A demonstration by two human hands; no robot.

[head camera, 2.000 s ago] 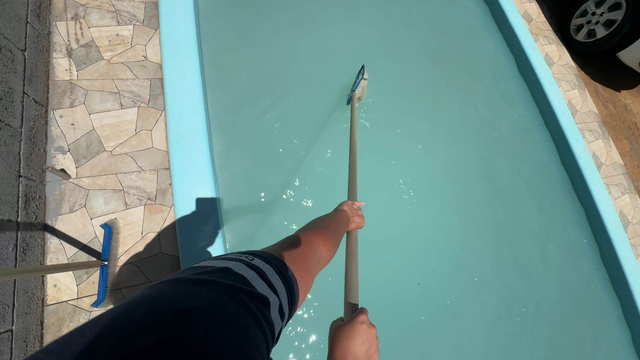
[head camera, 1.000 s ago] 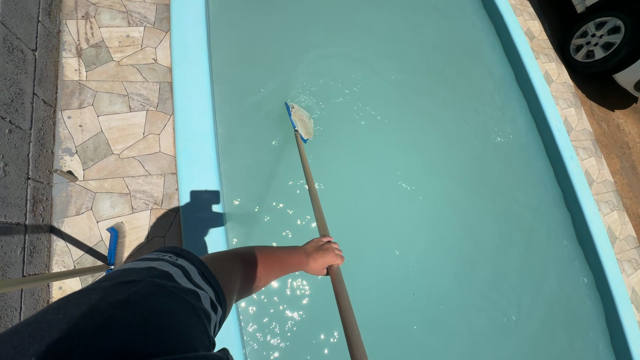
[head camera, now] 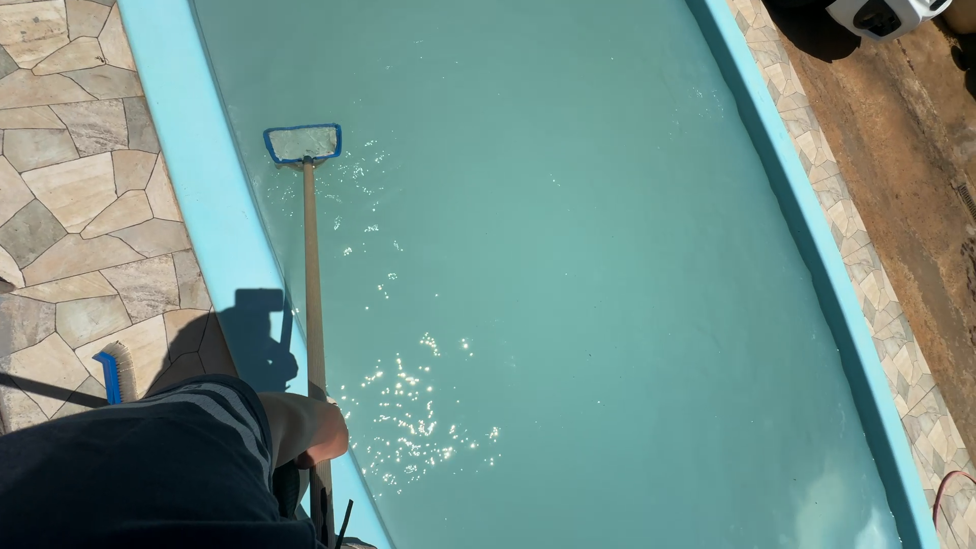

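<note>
My left hand [head camera: 326, 435], at the lower left of the head view, is closed around the long pole [head camera: 313, 282] of a pool skimmer. At the pole's far end the flat skimmer net [head camera: 303, 142], in a blue frame, faces up at the water near the pool's left wall. Murky green pool water [head camera: 549, 267] lies under most of the pole. The pole's lower part passes over the light blue pool rim [head camera: 187, 114] beside my forearm. My right hand is not in view.
A blue brush [head camera: 116, 374] with pale bristles lies on the stone paving [head camera: 84, 191] at left, partly behind my sleeve. The far pool rim [head camera: 827, 297] runs down the right, with paving and brown ground beyond. Part of a white vehicle [head camera: 888, 17] shows at top right.
The net has moved left across the pool, now close to the left wall, and its face shows fully. My left hand has come down and left. My right hand, on the pole two seconds ago, is out of view.
</note>
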